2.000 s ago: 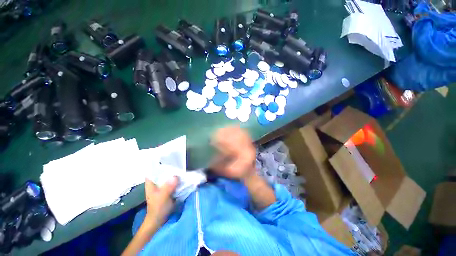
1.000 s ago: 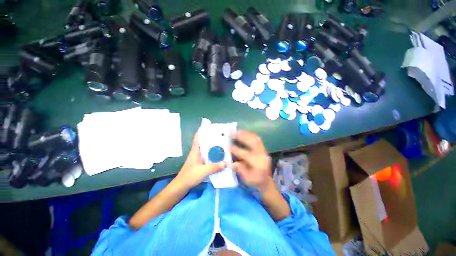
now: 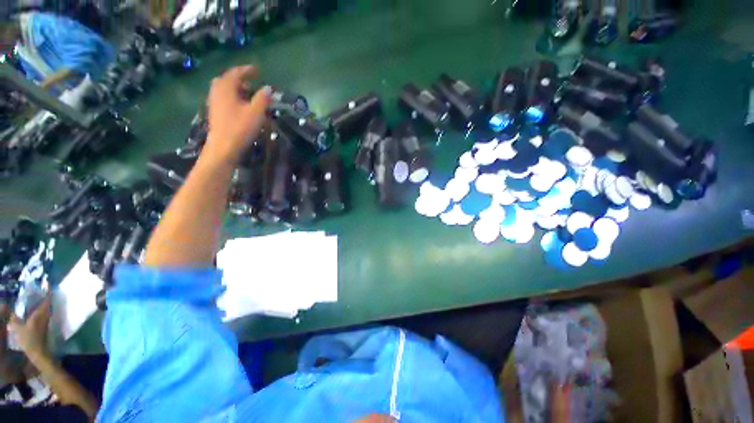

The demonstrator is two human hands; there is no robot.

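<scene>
My left hand (image 3: 236, 111) is stretched out over the cluster of black lens units (image 3: 277, 178), fingers apart, with nothing visible in it. A stack of white sleeves (image 3: 281, 277) lies at the bench's front edge, partly behind my left forearm. Loose round discs (image 3: 529, 190), white and blue, lie in a pile right of centre. A blurred skin-toned patch, perhaps my right hand (image 3: 562, 403), shows low at the right over the packed bundles (image 3: 570, 355). Its fingers and any hold cannot be made out.
More black units lie along the green bench (image 3: 397, 264) to the left and right. Another person's hand (image 3: 33, 330) is at the far left beside a white sheet (image 3: 78, 297). A blue sleeve (image 3: 62, 49) shows upper left. Open cartons (image 3: 719, 380) stand below the bench at lower right.
The view has turned left. My left hand has left the white sleeve with the blue disc and reached forward over the units. My right hand has left the front of my smock; that sleeve is no longer visible there.
</scene>
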